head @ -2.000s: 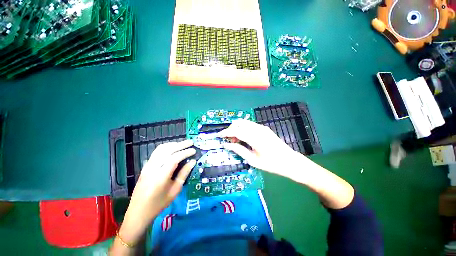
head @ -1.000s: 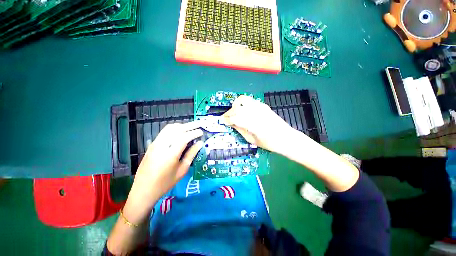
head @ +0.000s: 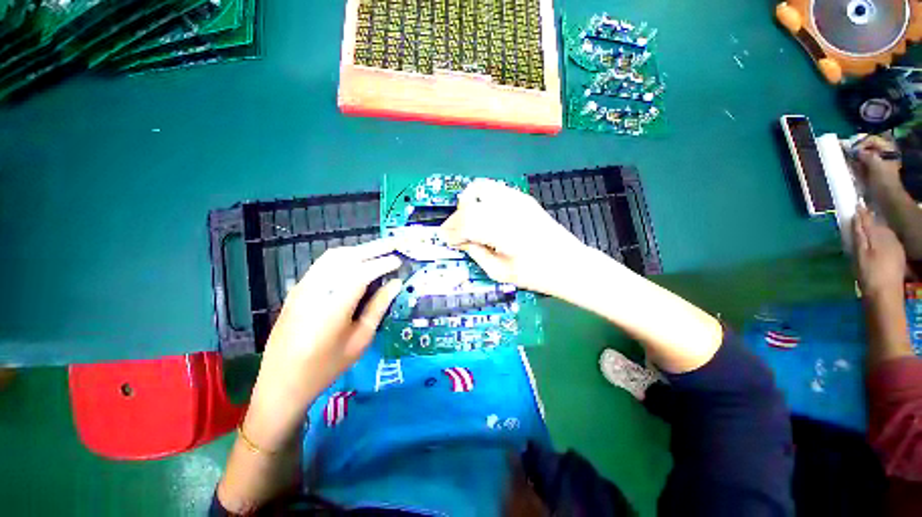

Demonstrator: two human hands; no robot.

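Note:
A green circuit board panel [head: 460, 336] with dark cut-out slots lies across a long black ribbed rack [head: 591, 217]. My left hand [head: 334, 303] rests at the panel's left side, its fingertips on the middle part of the board. My right hand [head: 511, 232] is over the upper middle of the panel, thumb and fingertips close together at the board. The fingers hide whatever may be between them. A sheet of many small yellow-and-black pieces [head: 450, 40] lies on a pale base with an orange edge beyond the panel.
Green boards [head: 152, 35] are stacked at upper left. A populated panel [head: 615, 76] lies right of the sheet. An orange fan [head: 844, 35], a phone [head: 806, 165] and white papers [head: 841, 187] are at right. Another person's hands [head: 878, 242] are at the papers. A red stool [head: 147, 404] is lower left.
Another person with a blue apron has come in at the right, hands at the papers. My view has shifted. My right hand has moved slightly up the panel; my left fingers stay on the board.

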